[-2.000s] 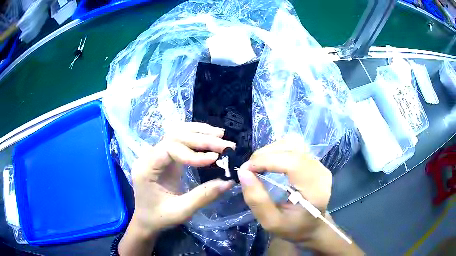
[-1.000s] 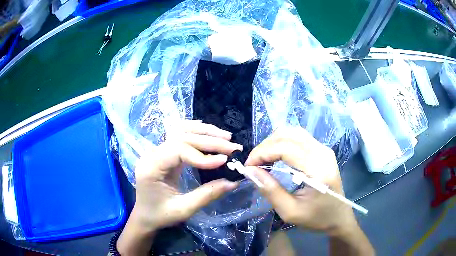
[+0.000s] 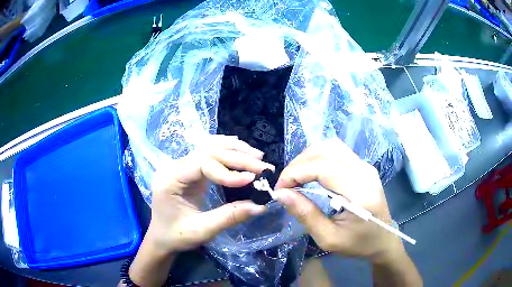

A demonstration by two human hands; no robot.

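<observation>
My left hand (image 3: pixel 210 188) pinches a small black housing (image 3: pixel 261 194) between thumb and fingers, with a tiny white piece (image 3: pixel 260 184) on it. My right hand (image 3: pixel 334 202) pinches thin pale leads at the housing's right side. A straight white sleeve (image 3: pixel 387 228) extends from these leads down to the right, past the right hand, with a small white connector (image 3: pixel 337 203) along it. The hands are over an open clear plastic bag (image 3: pixel 168 106) that holds a dark mass of black parts (image 3: pixel 251 106). The fingertips partly hide where lead and housing meet.
A blue tray (image 3: pixel 73 193) lies at left. A clear bin (image 3: pixel 456 179) with a dense white bundle (image 3: pixel 421 151) stands at right, beside clear packets (image 3: pixel 453 106). A small dark piece (image 3: pixel 156 25) lies on the green belt (image 3: pixel 67 73). A metal post (image 3: pixel 414 33) rises behind. A red object (image 3: pixel 494 199) is at far right.
The right hand has shifted slightly right, and the white sleeve's outer end is higher and further right. The left hand has moved slightly right. The dark piece on the belt has moved right and away.
</observation>
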